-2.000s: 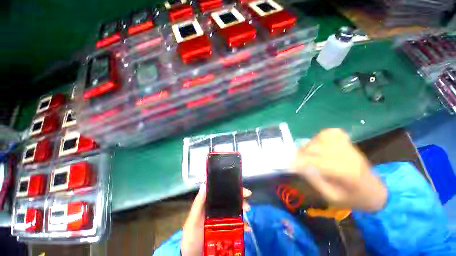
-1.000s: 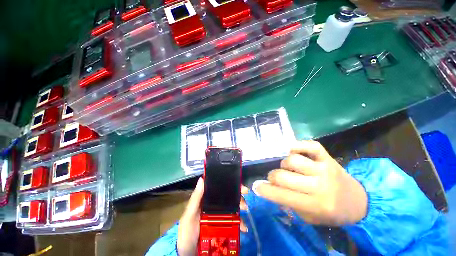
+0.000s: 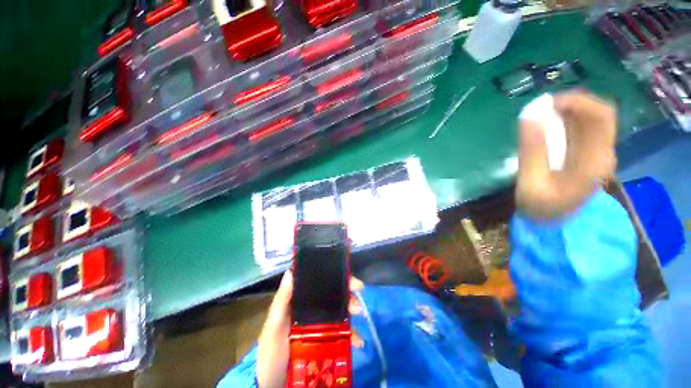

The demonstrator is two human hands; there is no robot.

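An open red flip phone (image 3: 321,303) with a black screen stands upright above my lap, its lower edge cut off by the picture's rim. My left hand (image 3: 277,326) holds it from behind, mostly hidden by it. My right hand (image 3: 567,155), blurred, is raised over the bench's front edge at the right. It holds a white wipe (image 3: 547,129) between thumb and fingers. The lens tray (image 3: 345,212) with a row of black-framed white panels lies behind the phone on the green bench.
Stacked clear trays (image 3: 261,114) of red phones stand at back left, another phone tray (image 3: 76,303) at far left. Tweezers (image 3: 453,111), a white bottle (image 3: 492,30) and dark parts (image 3: 538,76) lie at right. An orange coiled hose (image 3: 429,269) and yellow-orange handle (image 3: 489,290) are below the bench edge.
My right hand has moved from beside the phone up and right, and a white wipe now shows in it. My left hand still holds the phone. The view has shifted slightly.
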